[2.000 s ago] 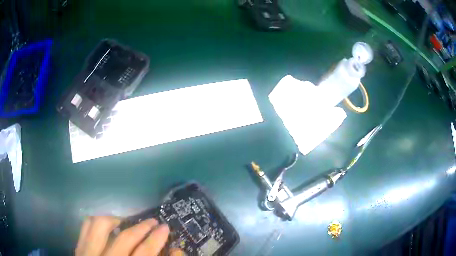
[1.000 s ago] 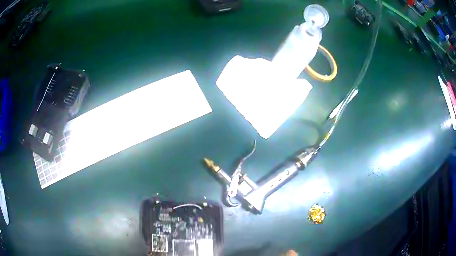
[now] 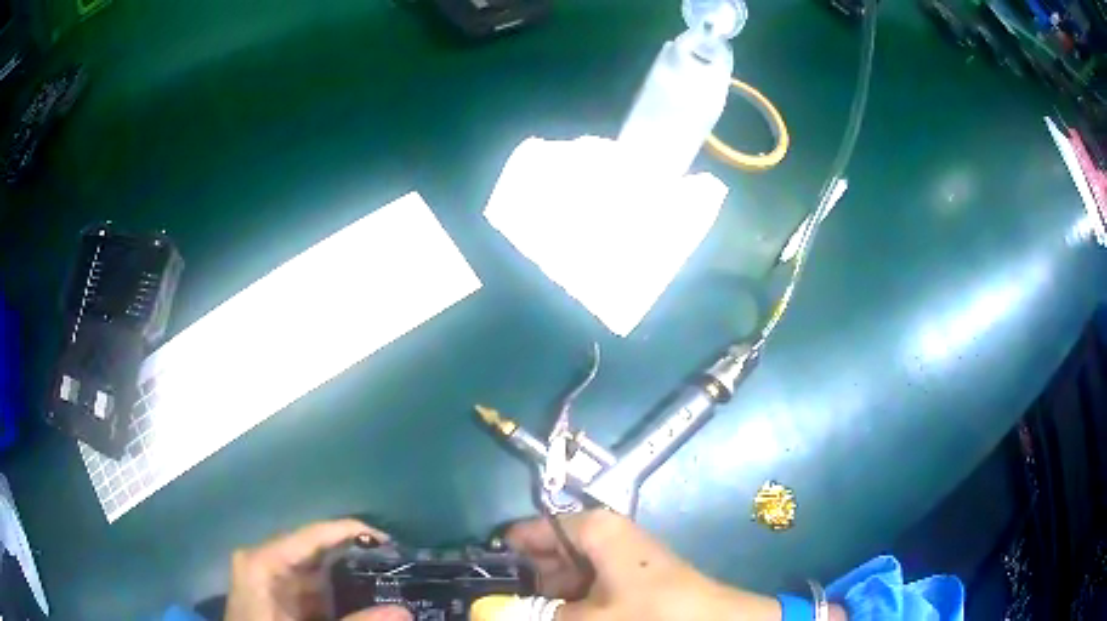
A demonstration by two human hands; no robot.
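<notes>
A dark device housing with a circuit board in it [image 3: 425,575] is at the bottom edge, partly cut off. My left hand [image 3: 291,570] grips its left side, thumb on the near face. My right hand [image 3: 619,570] grips its right side; one finger has a yellow and white wrap. A slim dark tool, hard to make out, shows by my right hand. Just beyond it lies the silver air blow gun [image 3: 649,439] with its brass nozzle pointing up-left.
A black rear housing [image 3: 112,334] lies over the gridded end of a white strip [image 3: 310,334]. A white wipe [image 3: 595,231], white bottle [image 3: 680,103], tape ring [image 3: 777,152], air hose [image 3: 850,109] and brass parts [image 3: 773,505] lie beyond and right. Another dark housing [image 3: 492,12] is at the top.
Both hands have come in and now hold the housing, which is tilted with its top edge towards the camera. The view has shifted, so bench items sit differently in the picture.
</notes>
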